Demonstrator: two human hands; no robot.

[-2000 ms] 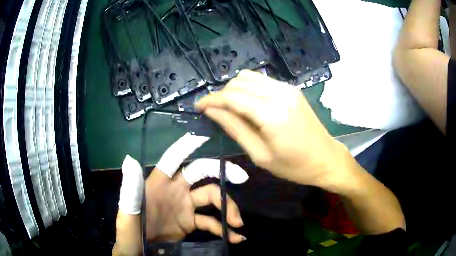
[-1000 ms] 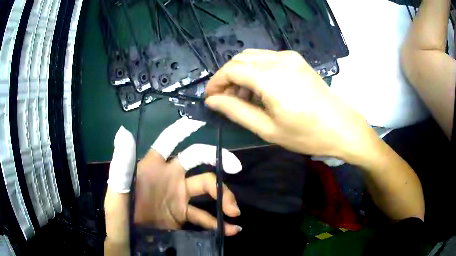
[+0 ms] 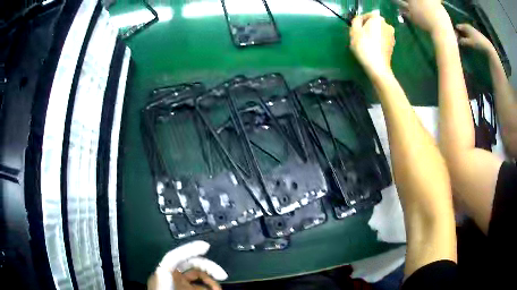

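Note:
My left hand (image 3: 190,274) is at the bottom edge, partly cut off, with white cots on its visible fingers, which are bent and a little apart; no frame shows in it. My right hand (image 3: 371,42) is stretched far up, its fingertips pinched at the end of a thin black phone middle frame (image 3: 334,8), which is mostly cut off by the top edge. A pile of overlapping black frames (image 3: 297,184) lies on the green surface (image 3: 238,65), solid plates toward me.
Single frames lie at top centre (image 3: 255,34) and top left (image 3: 136,27). Tall black and silvery stacked trays (image 3: 85,147) fill the left side. White sheets (image 3: 391,212) lie right of the pile, partly behind my arm. Another person's arms (image 3: 453,96) reach in at right, beside my arm.
My right hand has moved up and away from my left hand. My left hand no longer holds the frame and is lower. The view has tilted up, showing the whole pile.

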